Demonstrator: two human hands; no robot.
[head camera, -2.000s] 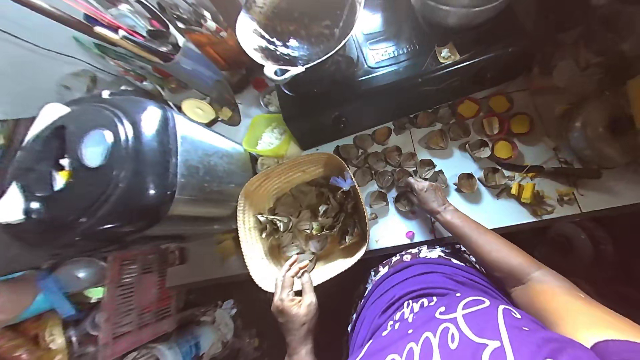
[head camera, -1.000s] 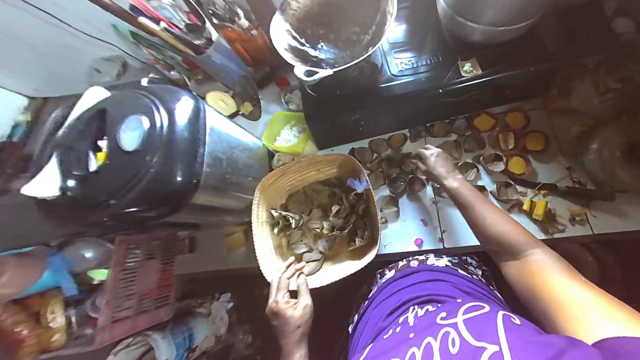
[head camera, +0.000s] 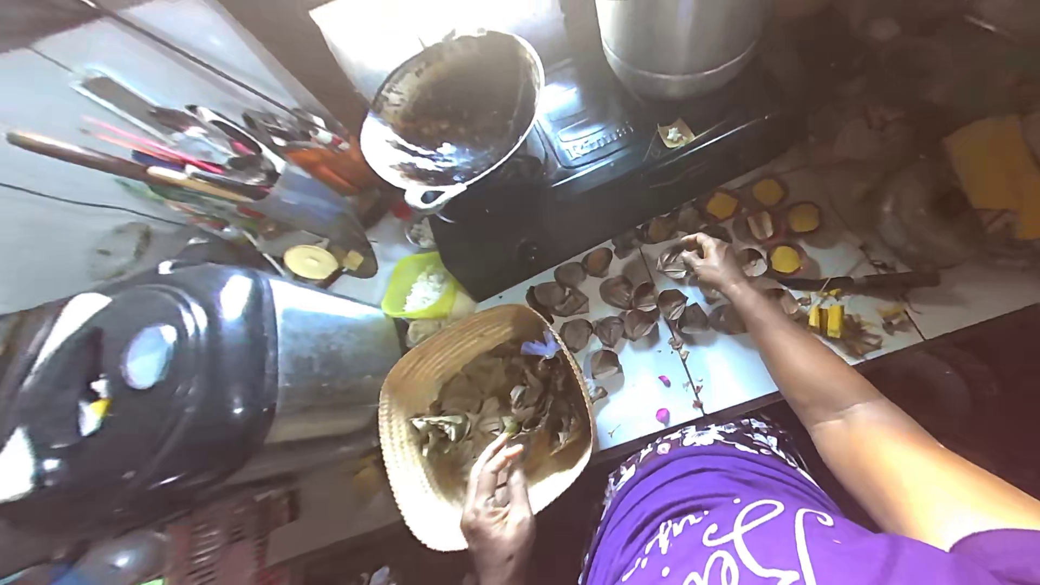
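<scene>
A woven basket (head camera: 398, 422) holds many brown, dried-leaf-like pieces (head camera: 487, 402) and lies at the counter's front edge. Over its near rim reaches my left hand (head camera: 500, 504), fingertips by the pieces; whether it grips one is unclear. My right hand (head camera: 715, 262) is above the white tiles with its fingers pinched at a small brown leaf cup (head camera: 673, 262). Several similar cups (head camera: 609, 329) stand in loose groups around it. Beyond them are round reddish cups with yellow tops (head camera: 786, 259). Yellow pieces (head camera: 827, 319) lie nearer the counter edge.
A black stove (head camera: 520, 236) borders the tiles, with a wok (head camera: 455, 114) and a metal pot (head camera: 682, 49) on it. A knife (head camera: 861, 282) lies at the right. A green container of white stuff (head camera: 422, 288) and a black and silver appliance (head camera: 325, 357) are at the left.
My right hand has moved right and away from the basket, over the cups. My left hand stays at the basket's near side, its fingers now farther inside. The view has shifted.
</scene>
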